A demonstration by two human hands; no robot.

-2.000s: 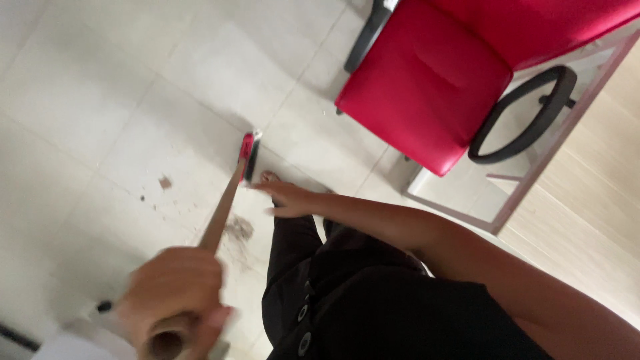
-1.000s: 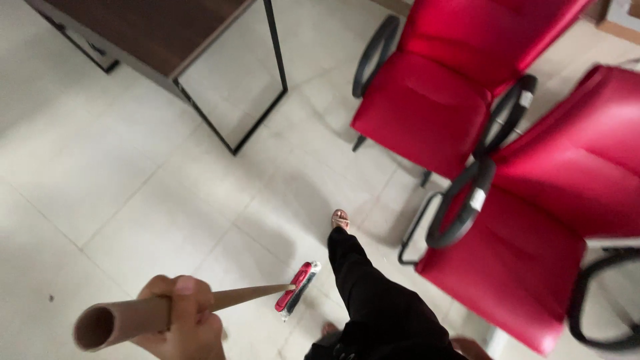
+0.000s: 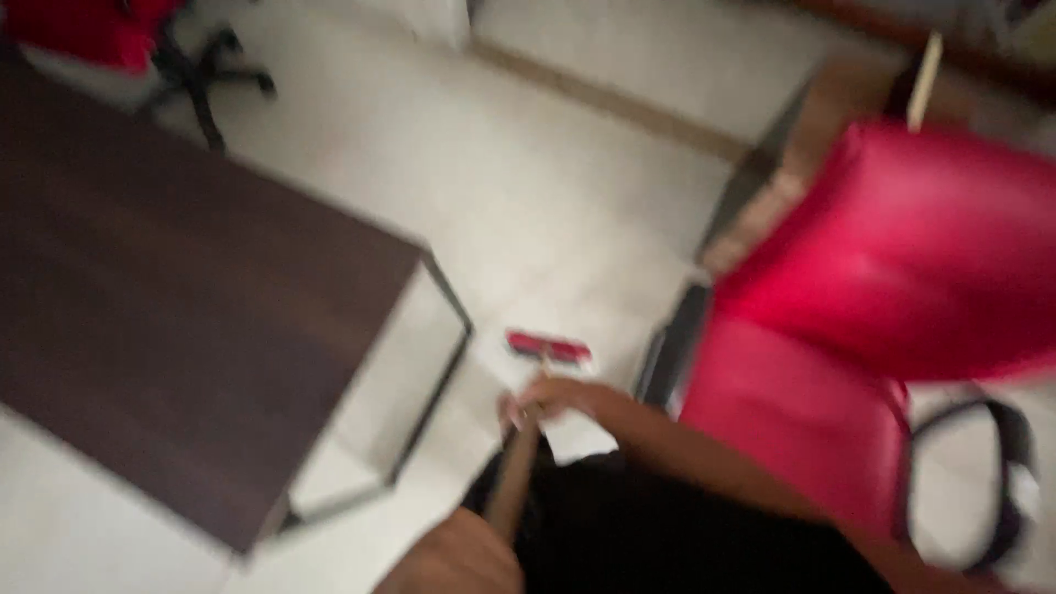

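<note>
Both my hands hold the wooden handle point(image 3: 513, 478) of a broom or floor brush. My left hand point(image 3: 458, 557), at the bottom edge of the view, closes round the handle's upper part. Farther down the handle, my right hand point(image 3: 540, 400) grips it with the arm reaching in from the right. The red brush head point(image 3: 549, 346) with a dark lower edge rests on or just above the pale floor, between the table and the chair. Something white point(image 3: 580, 437) shows just below my right hand; blur hides what it is.
A dark wood table point(image 3: 198, 313) with a metal frame leg stands at the left. A red armchair point(image 3: 808, 404) with black arms is close on the right. Behind it are brown boxes or similar things point(image 3: 833, 124), blurred. A wheeled chair base point(image 3: 198, 78) stands at the upper left.
The view has swung a lot. My right hand now grips the handle; two seconds ago it was off it. The brush head now lies between the table and a red chair.
</note>
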